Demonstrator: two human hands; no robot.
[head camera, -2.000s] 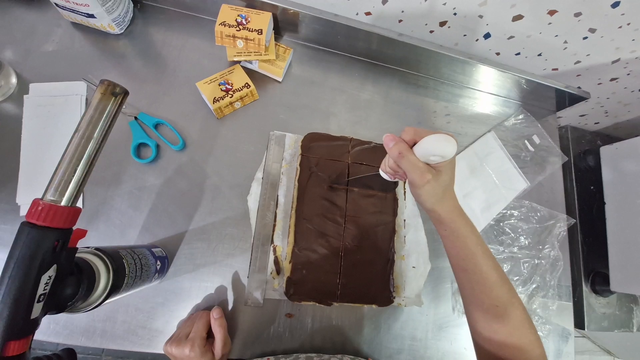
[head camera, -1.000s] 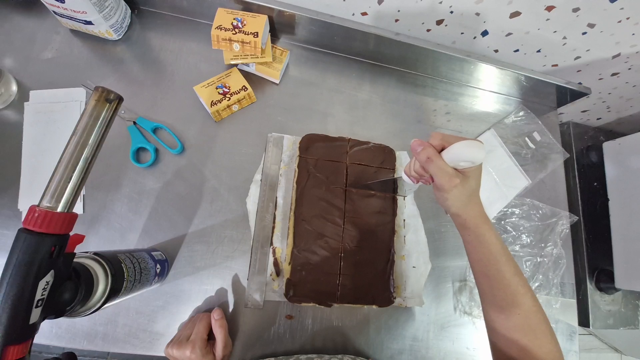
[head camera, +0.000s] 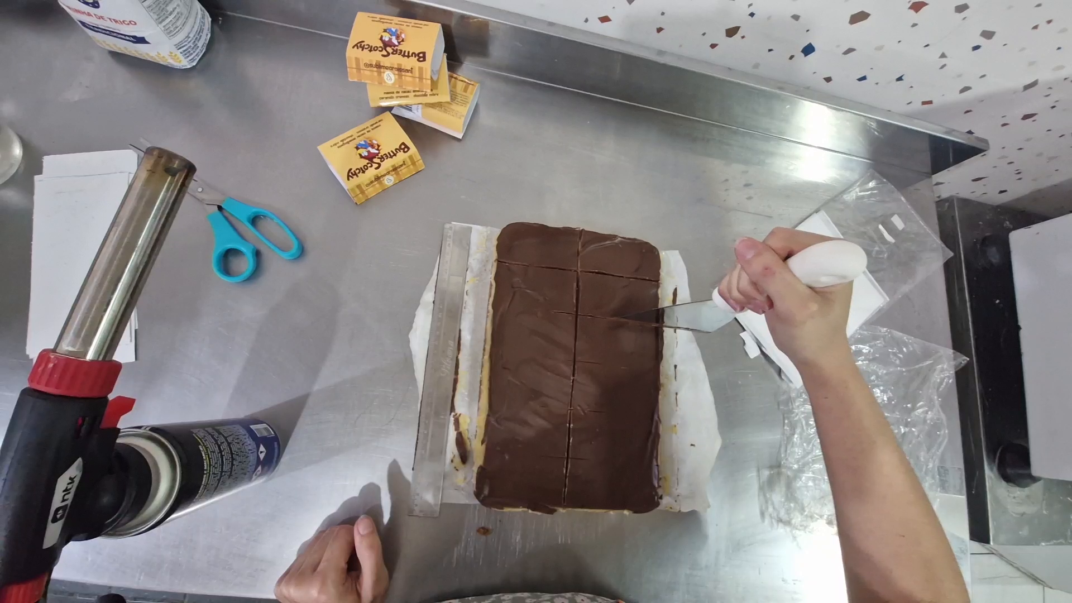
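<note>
A rectangular chocolate-topped slab (head camera: 536, 368) lies on white parchment paper (head camera: 691, 419) on the steel table, with one long cut down it and cross cuts near its far end. My right hand (head camera: 791, 297) grips a white-handled knife (head camera: 699, 316), its pointed blade over the slab's right edge at a cross cut; the tip is hard to make out against the chocolate. Along the slab's left side a clear ruler (head camera: 440, 368) rests on the parchment. Curled on the table near the slab's lower left, my left hand (head camera: 335, 565) holds nothing visible.
A blow torch on a gas can (head camera: 75, 435) stands at left, near blue-handled scissors (head camera: 243, 234) and white paper sheets (head camera: 75, 251). Yellow printed boxes (head camera: 373, 157) and a flour bag (head camera: 142, 29) lie farther back. Plastic bags (head camera: 879, 410) and white card (head camera: 863, 293) are at right.
My right hand moved right with the knife, then back a little to the left. The cross cut under the blade now reaches toward the right edge. My left hand has stayed in place.
</note>
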